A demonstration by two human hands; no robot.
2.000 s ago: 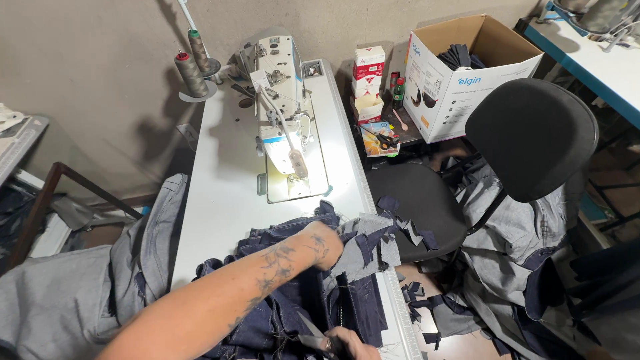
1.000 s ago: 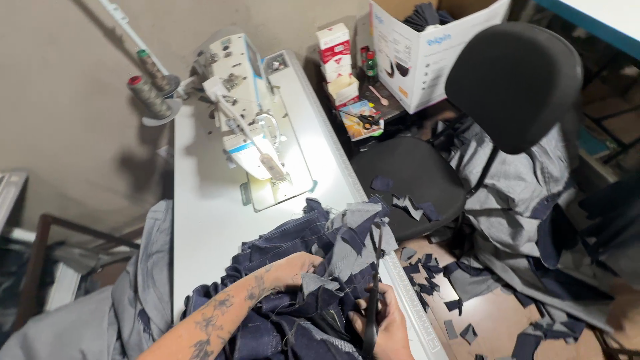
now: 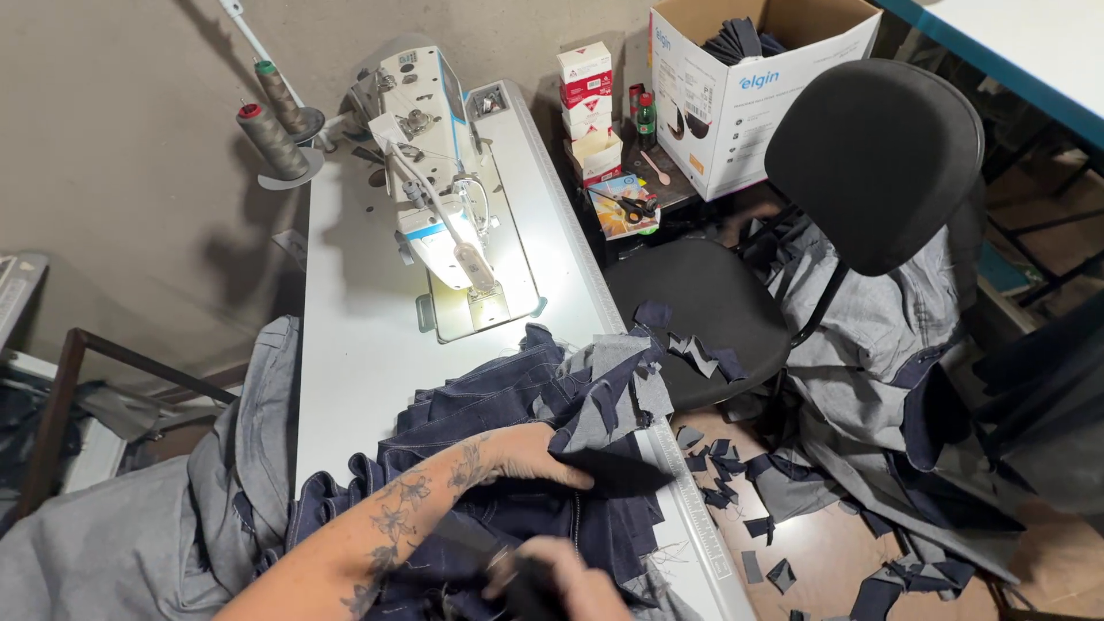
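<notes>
Dark blue denim pieces (image 3: 483, 388) lie in a layered heap on the white sewing table, their frayed grey and blue ends by its right edge. My left hand (image 3: 535, 457) reaches across the heap and grips a dark denim flap (image 3: 625, 473). Low in the view, my right hand (image 3: 565, 578) is blurred by motion, closed around the dark handles of scissors (image 3: 526, 582); their blades are too blurred to make out. Behind the heap stands an industrial sewing machine (image 3: 431, 172) with its lamp lit over the needle plate.
A black chair (image 3: 707, 319) with denim scraps on its seat stands to the right. Cut scraps (image 3: 716, 466) and grey denim (image 3: 871, 345) lie beyond the table edge. Two thread cones (image 3: 272, 142) stand at the back left. A cardboard box (image 3: 733, 103) and small scissors (image 3: 634, 207) are behind the chair.
The scissors were upright at the frayed ends by the table's right edge; my right hand has moved with them down and left. My left hand remains on the denim heap.
</notes>
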